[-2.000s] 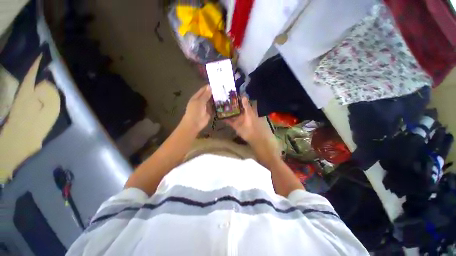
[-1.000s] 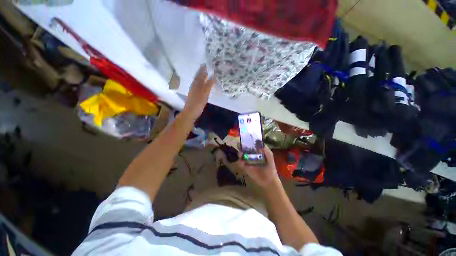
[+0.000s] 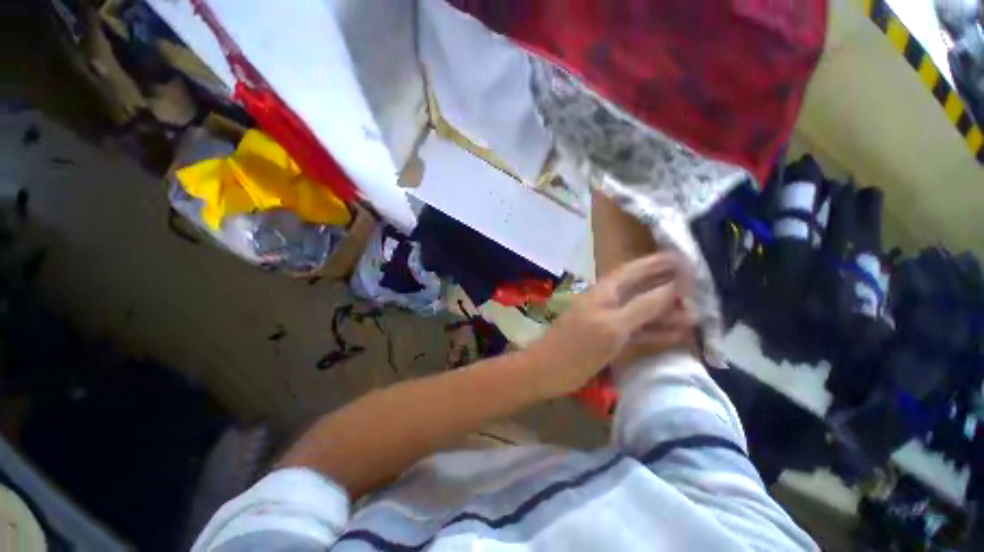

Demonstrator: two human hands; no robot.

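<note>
Pale floral cloth (image 3: 620, 119) hangs beside red-maroon cloth (image 3: 691, 65) at the upper right of the head view. My right forearm reaches up beneath the floral cloth, and my right hand is hidden behind it. My left hand (image 3: 620, 318) lies across my right forearm with its fingers bent at the hanging edge of the floral cloth. It is blurred, and I cannot tell whether the fingers grip that edge. The phone does not show.
A bag with yellow cloth (image 3: 259, 183) stands on the floor at the left, by a red strip (image 3: 291, 135). Dark rolls with white bands (image 3: 798, 210) lie on the right shelf. A white board (image 3: 502, 205) is behind the hands. Dark offcuts (image 3: 345, 340) litter the floor.
The phone has gone from view. My right hand has moved up behind the floral cloth. My left hand has come down and right onto my right forearm. The cloth's lower edge has shifted.
</note>
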